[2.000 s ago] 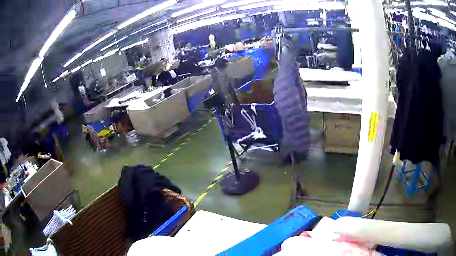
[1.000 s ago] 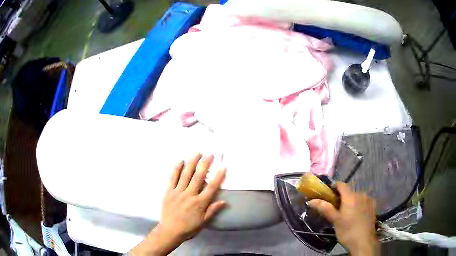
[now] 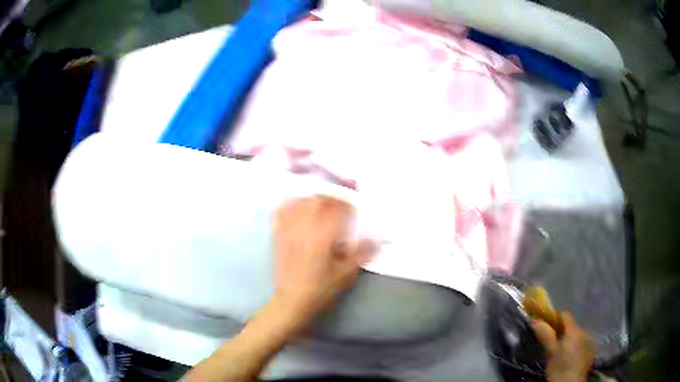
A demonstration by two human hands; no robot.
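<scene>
The pink satin garment (image 3: 477, 112) lies over the large padded pressing buck (image 3: 164, 216), its bulk heaped behind. My left hand (image 3: 317, 242) is on the garment's near left edge, fingers curled; it is blurred, and the cloth seems pinched in the fingertips. My right hand (image 3: 570, 347) holds the yellow-brown handle of the steam iron (image 3: 514, 328), at the buck's right end beside the iron rest (image 3: 581, 261). The iron is blurred, and whether it touches the cloth cannot be told.
The narrower sleeve buck (image 3: 522, 30) is at the far side over a blue support. A blue support arm (image 3: 224, 74) crosses the table at left. A small dark bottle (image 3: 553, 127) with a white nozzle stands at right. Dark cloth (image 3: 48, 112) lies at far left.
My left hand has gone from flat with spread fingers to curled at the cloth. The garment's near edge has shifted right. My right hand and the iron have moved right and down.
</scene>
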